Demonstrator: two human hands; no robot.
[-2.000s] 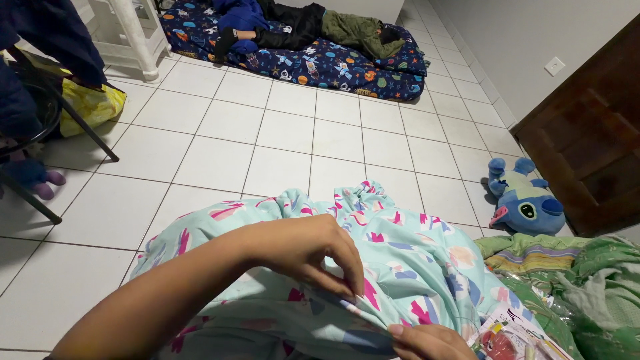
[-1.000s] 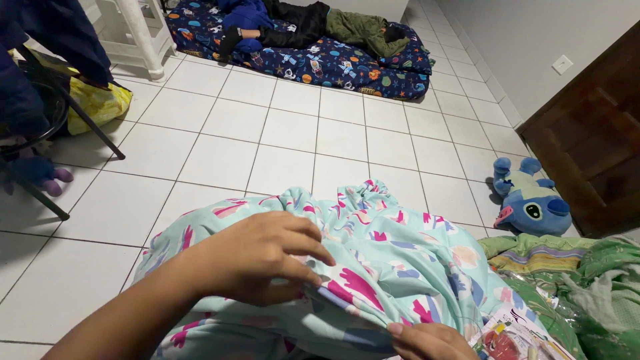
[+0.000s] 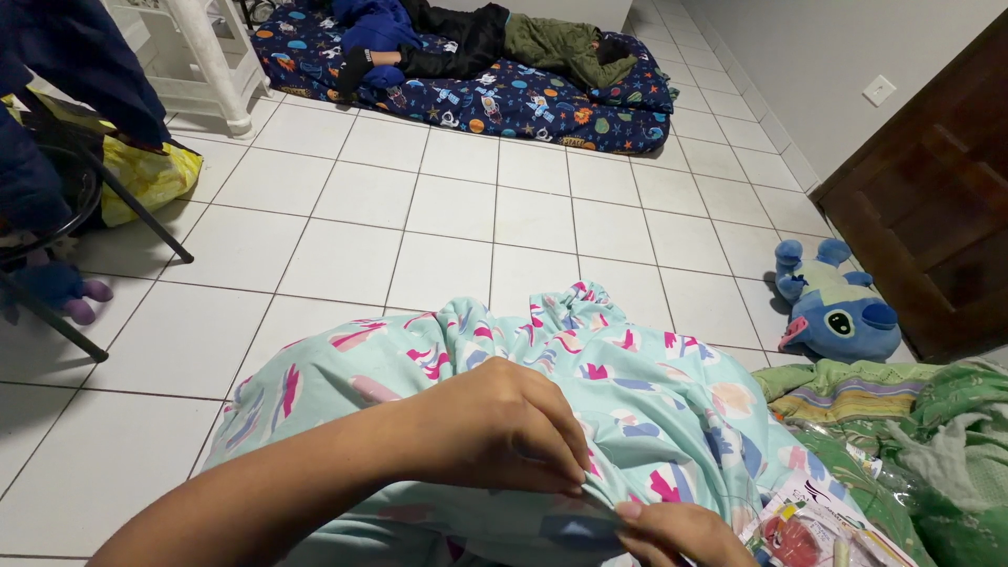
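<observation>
A light aqua fabric (image 3: 378,354) with pink, white and blue brushstroke shapes spreads over the lower middle of the view, gathered at its far edge. My left hand (image 3: 504,429) comes in from the lower left and pinches a folded edge of it between thumb and fingers. Close by on the right, my right hand (image 3: 669,531) grips the same edge with thumb and finger, its lower part cut off by the frame. Whether a needle or other small tool is between the fingers cannot be seen.
An opened package of sewing supplies (image 3: 819,528) lies at the lower right by a green blanket (image 3: 890,472). Beyond are a blue plush toy (image 3: 843,315) and a wooden door (image 3: 929,189). A person (image 3: 465,39) lies on a space-print mattress (image 3: 535,110). A black-legged chair (image 3: 142,205) stands left.
One second ago my left hand was farther left with its fingers spread over the fabric; it has moved right and closed on the edge near my right hand. The right hand stays on the edge.
</observation>
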